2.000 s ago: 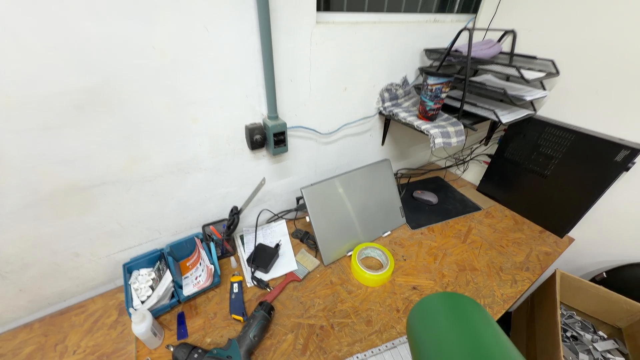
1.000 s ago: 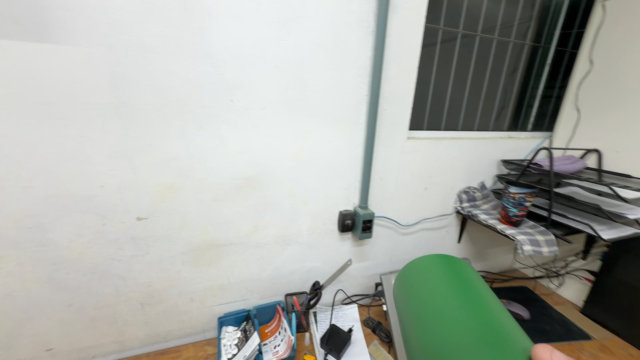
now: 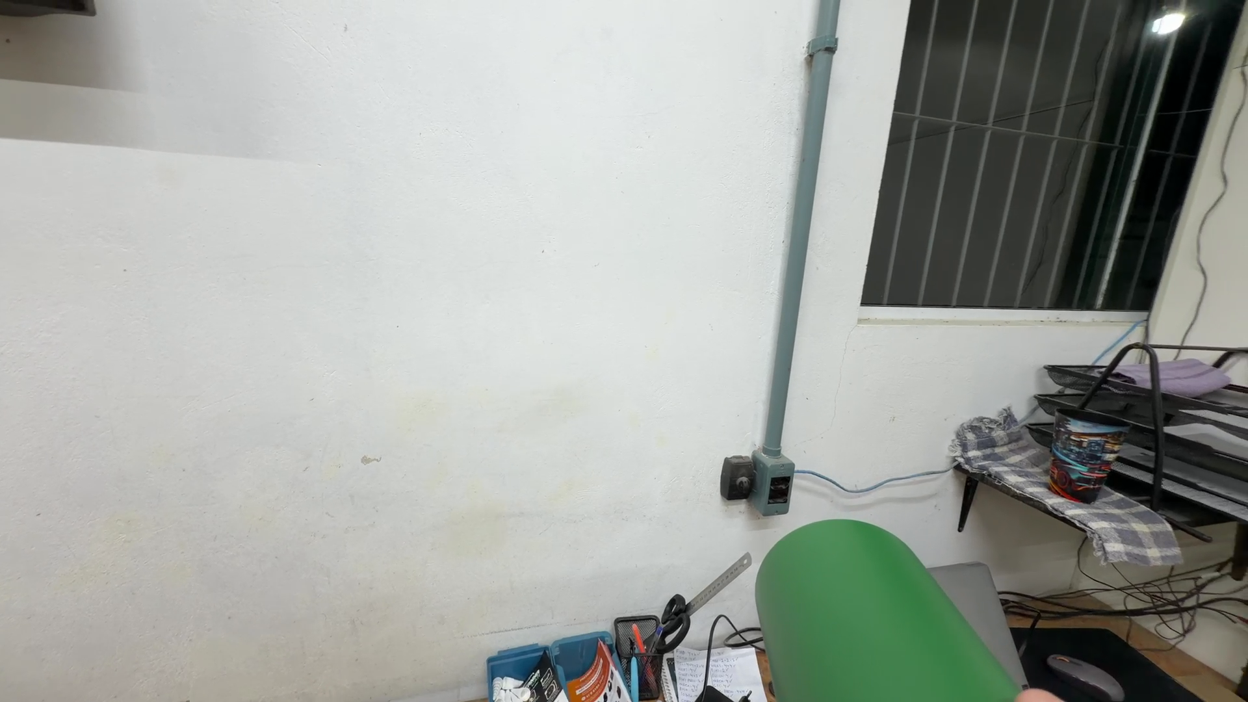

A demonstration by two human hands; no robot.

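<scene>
A green cylinder with a smooth surface [image 3: 868, 624] rises from the bottom edge, right of centre, tilted with its rounded end up and to the left. Part of my right hand [image 3: 1037, 695] shows at its lower right side, a fingertip against the cylinder; the rest of the hand is out of frame. The cylinder covers part of a grey laptop [image 3: 975, 604]. My left hand is not in view.
A teal conduit [image 3: 801, 244] runs down the white wall to an outlet box [image 3: 773, 483]. Blue bins [image 3: 517, 663], a mesh pen holder [image 3: 639, 624] and a steel ruler [image 3: 720, 583] stand below. At right are a patterned cup [image 3: 1084, 453], letter trays [image 3: 1160, 429] and a mouse [image 3: 1084, 675].
The view has swung up and to the left, onto the wall and barred window. The green cylinder has come further into view, and a fingertip shows at its side since a second ago.
</scene>
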